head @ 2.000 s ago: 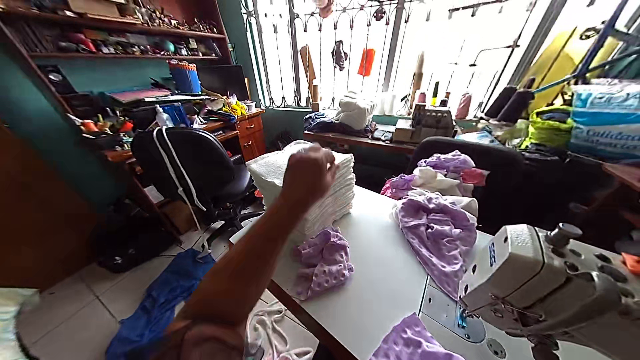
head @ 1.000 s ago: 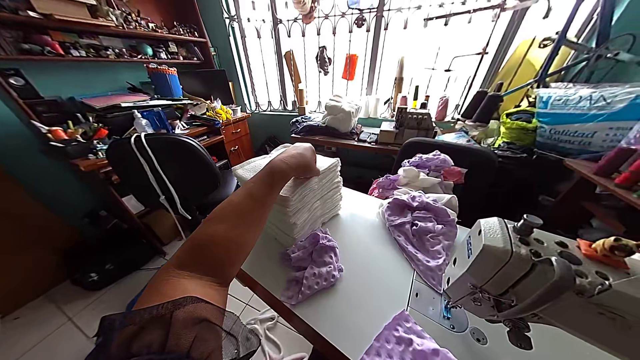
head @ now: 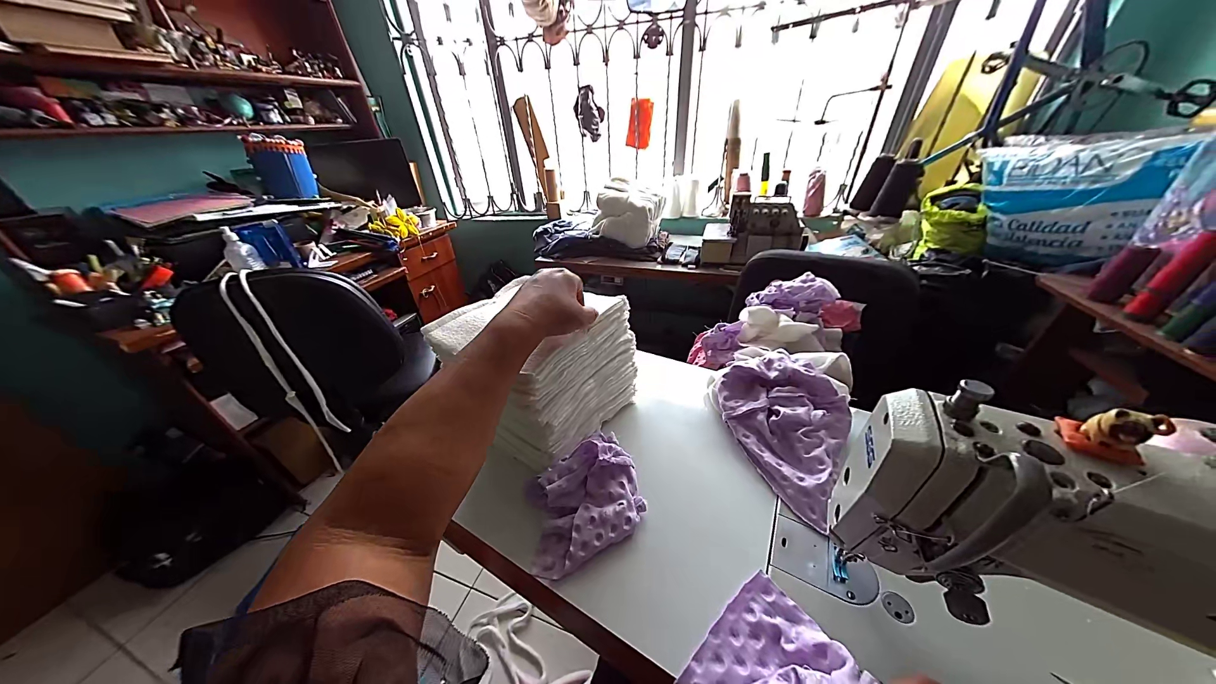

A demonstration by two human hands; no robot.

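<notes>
My left hand (head: 559, 302) rests on the top of a tall stack of folded white cloths (head: 575, 380), its fingers curled and their tips hidden. A crumpled lilac dimpled cloth (head: 591, 503) lies against the foot of the stack. Another lilac cloth (head: 787, 418) lies beside the white sewing machine (head: 997, 494), near its needle. At the bottom edge a third piece of lilac fabric (head: 765, 641) shows in part. Just right of it, a small sliver of my right hand (head: 917, 679) is visible; its hold cannot be seen.
The white tabletop (head: 689, 475) has a dark wooden edge. Black chairs stand at the left (head: 285, 351) and beyond the table (head: 874, 304), the latter behind a fabric pile (head: 793, 313). A serger (head: 765, 223) sits by the window. White strips (head: 513, 646) hang low near the floor.
My left hand was raised with a bent wrist over the white stack two seconds ago; it is now down on the stack's top. The view has shifted somewhat.
</notes>
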